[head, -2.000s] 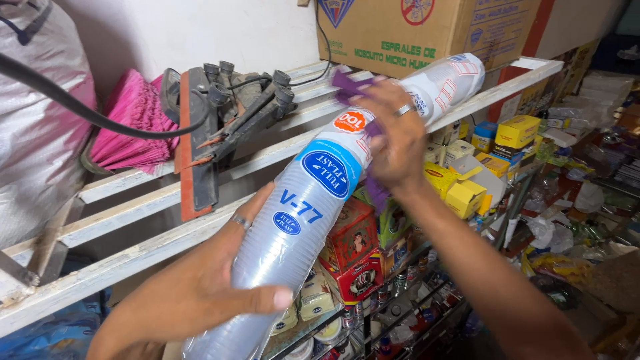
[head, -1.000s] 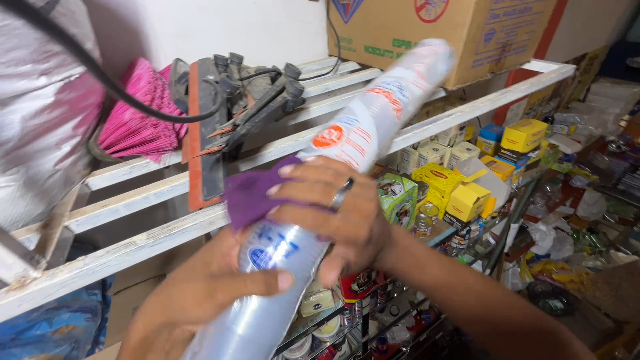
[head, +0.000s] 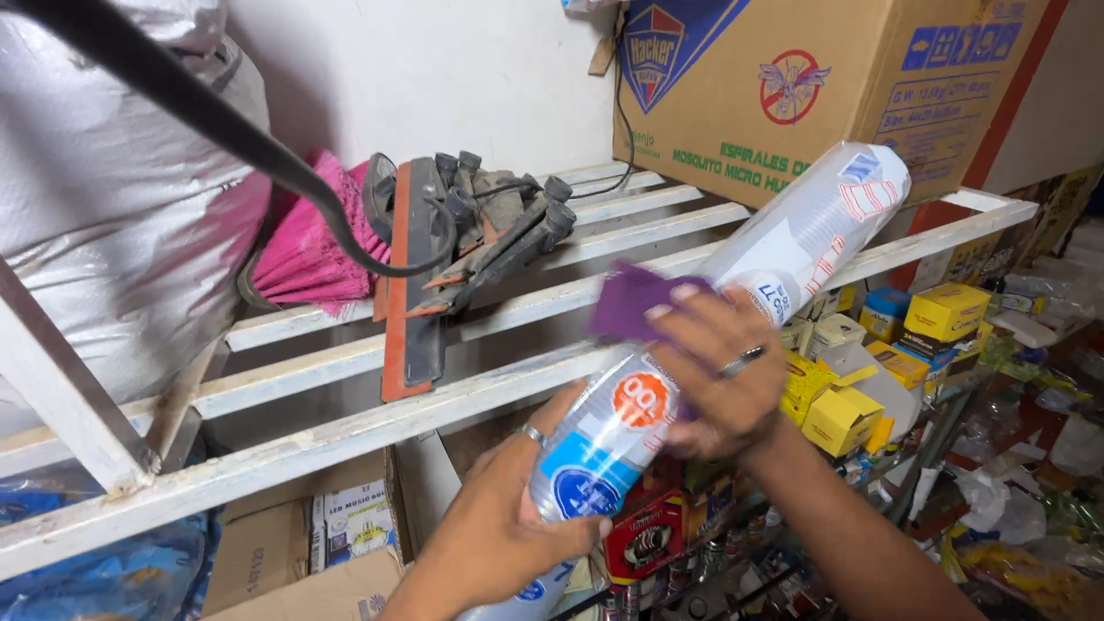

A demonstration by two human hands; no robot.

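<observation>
A long plastic-wrapped sleeve of stacked plastic cups point(head: 802, 233) slants from the lower middle to the upper right, over a white metal slatted rack. My left hand point(head: 509, 509) grips its lower part, thumb on top and fingers hidden underneath. My right hand point(head: 724, 371), a ring on one finger, presses a purple cloth point(head: 634, 302) against the middle of the sleeve. Part of the cloth sticks out past my fingertips on the left. The sleeve's bottom end runs out of view.
On the white rack point(head: 302, 431) lie black and orange squeegee heads point(head: 414, 276), a pink bristle broom head point(head: 315, 241) and a large cardboard box point(head: 733, 95). White sacks point(head: 129, 216) stand left. A black cable crosses the upper left. Small yellow boxes point(head: 841, 418) sit on shelves below right.
My right hand with the purple cloth has moved up along the sleeve since one second ago, uncovering the orange mark and blue label. My left hand still holds the lower part.
</observation>
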